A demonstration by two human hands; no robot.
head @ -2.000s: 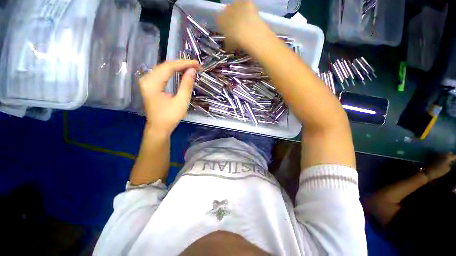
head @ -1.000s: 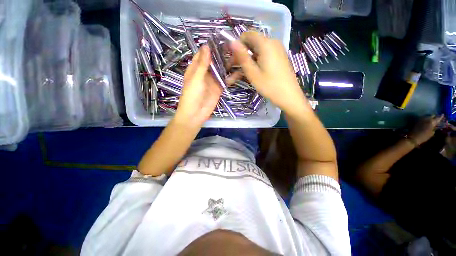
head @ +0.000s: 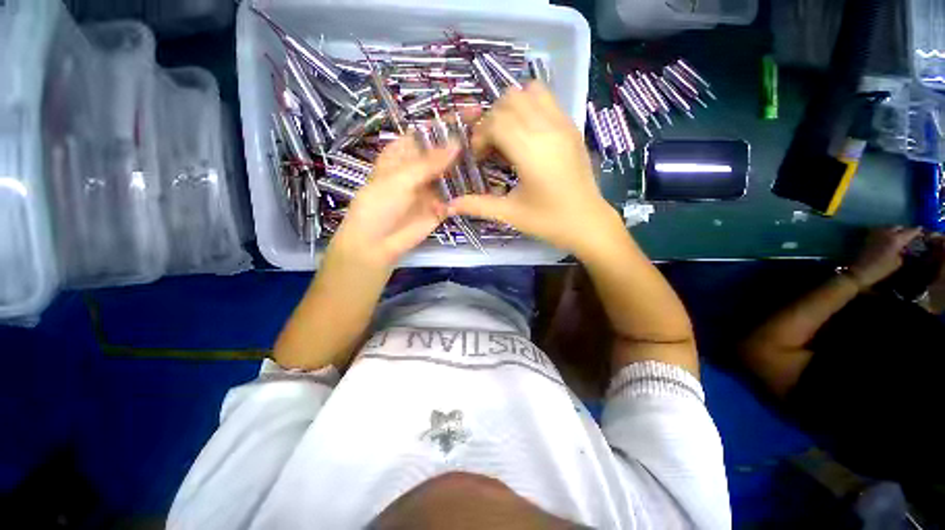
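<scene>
A white translucent bin (head: 254, 155) holds a heap of slim silver motors (head: 342, 166) with thin red wires. My left hand (head: 399, 197) is over the bin's front part, its fingers at a small group of motors (head: 446, 155). My right hand (head: 544, 166) is over the bin's right part, thumb and fingers curved around the other side of the same group. The motors between the hands are blurred against the heap, so which hand bears them is hard to tell.
Stacked clear plastic boxes (head: 114, 166) stand at the left. Right of the bin are a fanned row of motors (head: 648, 98), a smartphone (head: 696, 170), a bright green stick (head: 769, 87) and a yellow-black tool (head: 841, 184). Another person's arm (head: 819, 311) is at the right.
My right hand came back from the bin's far side and met my left hand over the middle. The view shifted, so the bin sits further left. The hands now close around a motor group.
</scene>
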